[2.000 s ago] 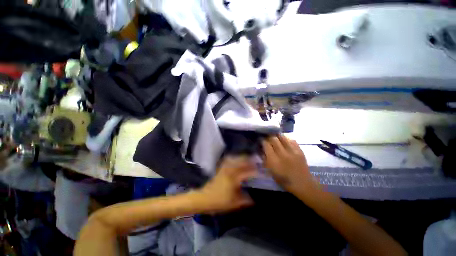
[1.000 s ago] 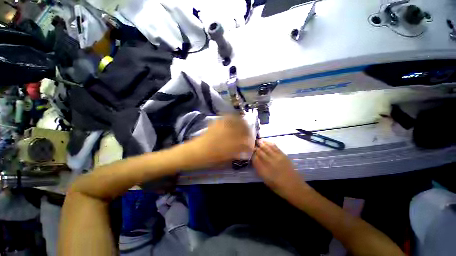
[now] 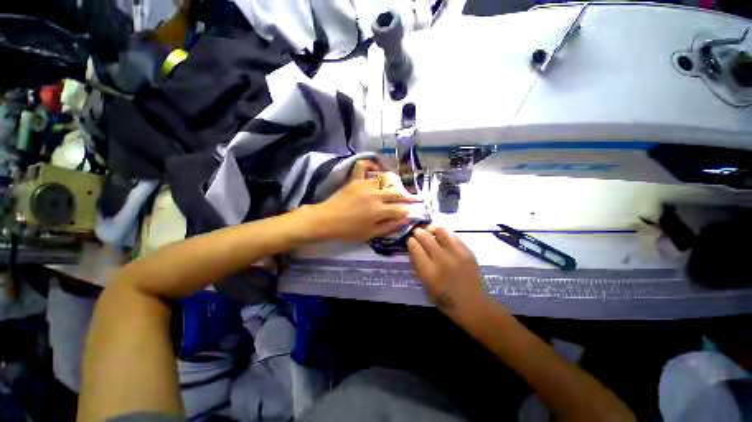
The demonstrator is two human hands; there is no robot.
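The garment in work [image 3: 284,140], light grey with dark grey panels and stripes, lies bunched left of the needle. My left hand [image 3: 368,206] lies on the cloth just left of the presser foot [image 3: 422,191], fingers pressing the light piece. My right hand [image 3: 441,254] pinches the cloth edge in front of the foot. A dark strip [image 3: 391,246] shows below and between my fingers. The needle bar [image 3: 407,136] stands above, on the white sewing machine [image 3: 594,78]. The cloth under my fingers is partly hidden.
Thread snips [image 3: 536,246] lie right of my right hand. A ruler tape [image 3: 569,286] runs along the table's front edge. An older cream machine [image 3: 59,198] stands at left. Blue material [image 3: 204,324] and grey garments [image 3: 268,354] show below the table edge. A dark object [image 3: 721,251] is at right.
The garment has been drawn in and turned beside the needle. My left hand has moved from the front edge up onto the cloth by the foot. My right hand stays at the cloth edge.
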